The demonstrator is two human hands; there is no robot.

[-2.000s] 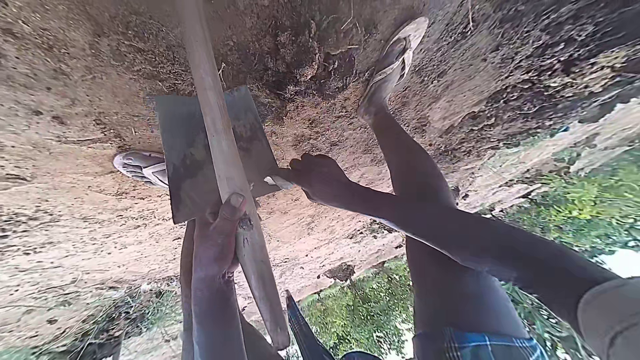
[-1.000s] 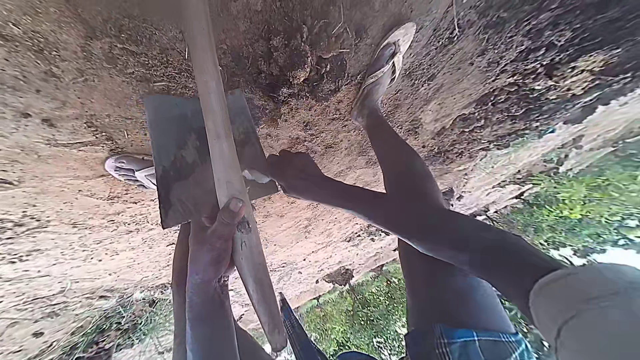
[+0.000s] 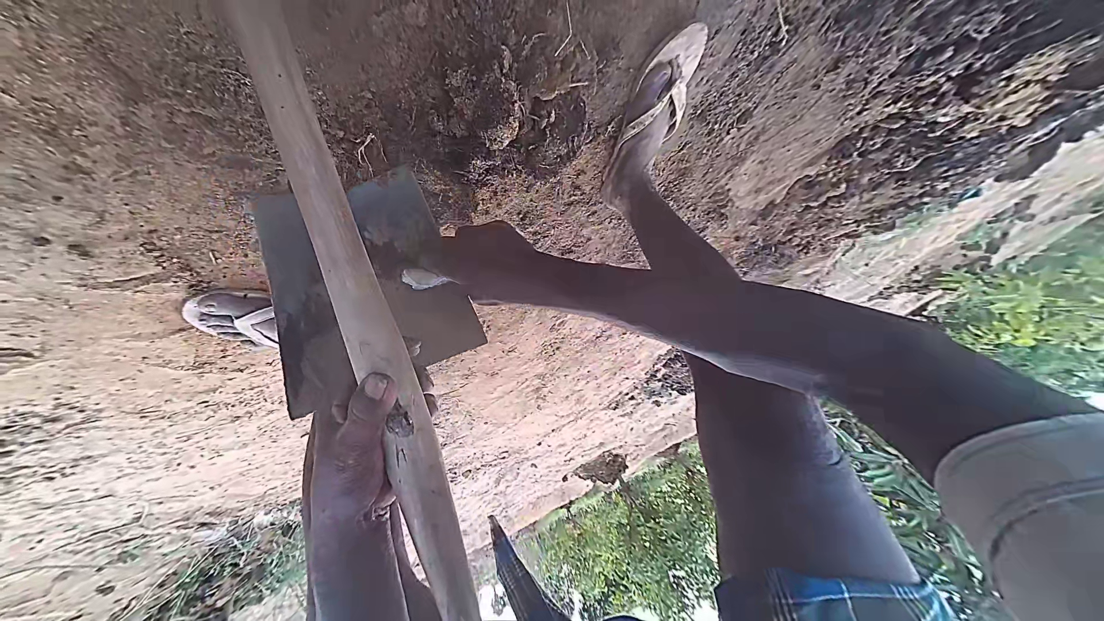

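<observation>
My left hand (image 3: 366, 431) grips a long wooden handle (image 3: 345, 285), thumb across it near a dark knot. Behind the handle lies a flat, roughly square dark metal blade or plate (image 3: 448, 323), tilted, with darker stains on its face. Whether the handle is joined to the plate cannot be told. My right hand (image 3: 483, 254) is at the plate's right side, its fingers bent in dark shade. A small whitish piece (image 3: 424, 278) shows at its fingertips, against the plate; what it is cannot be made out.
Bare brown soil (image 3: 552, 362) lies around, darker and rougher at the top. My sandaled feet are on it, one sandal (image 3: 228, 315) left of the plate, the other (image 3: 673, 86) at upper right. Green plants (image 3: 638, 535) grow along the lower edge and right. A dark strap (image 3: 517, 573) hangs at bottom centre.
My right hand has moved left and up over the plate, with the whitish piece now against its face. My left hand keeps its grip on the handle.
</observation>
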